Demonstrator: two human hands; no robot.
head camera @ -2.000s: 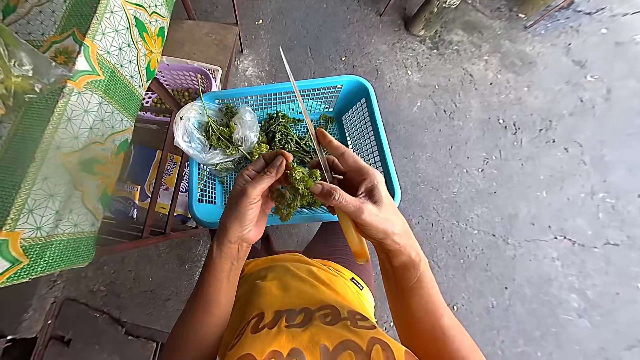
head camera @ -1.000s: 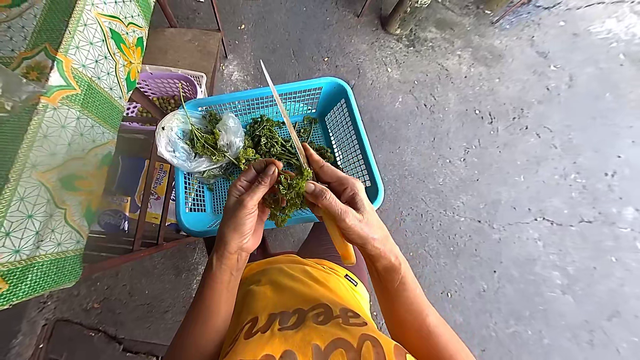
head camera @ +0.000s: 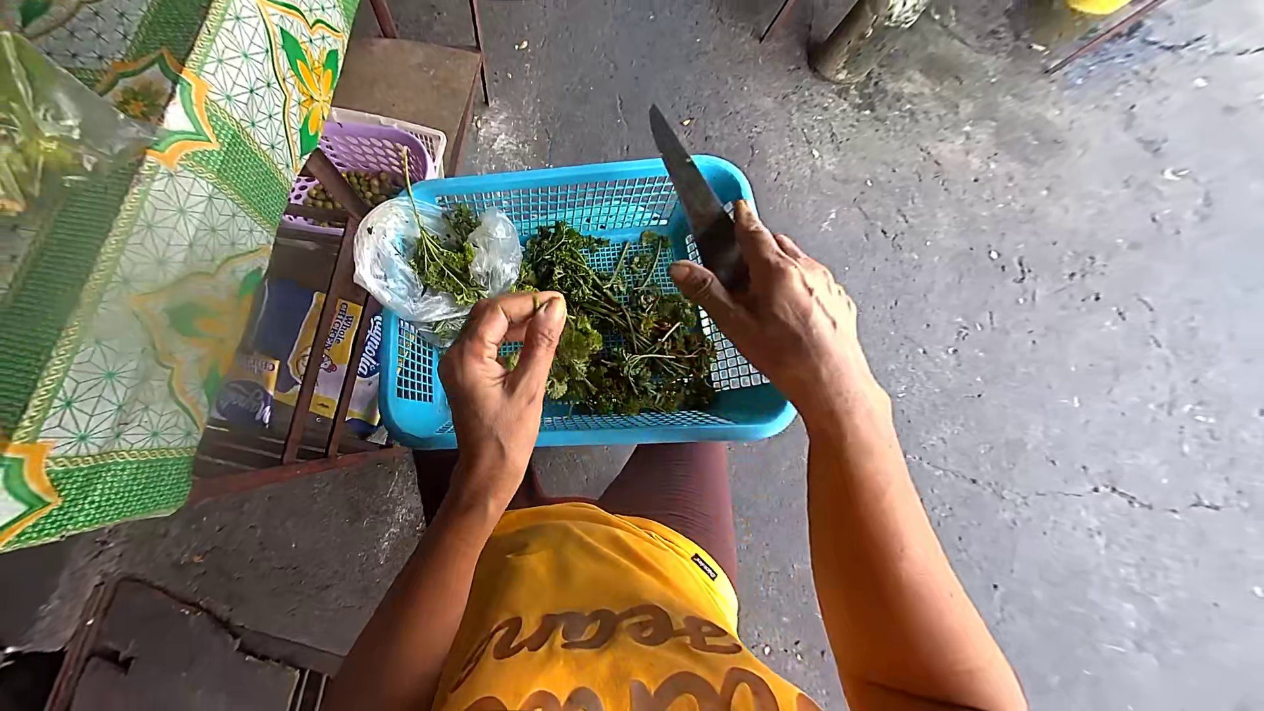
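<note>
My left hand pinches a thin green herb stem between thumb and forefinger, above the left part of a blue plastic basket. My right hand holds a knife over the basket's right side, its blade pointing up and away; the handle is hidden by the hand. Leafy green herbs lie heaped in the basket, which rests by my thighs. A clear plastic bag with herb sprigs in it sits at the basket's left end.
At left stands a table with a green and white patterned cloth. Beside it, a rack holds packages and a purple basket of small round green produce. A wooden post meets the concrete floor at the top.
My hands, earlier close together at a bunch of herbs, have moved apart. The knife has moved right with my right hand, and its blade now shows broadside. My left hand no longer holds the bunch.
</note>
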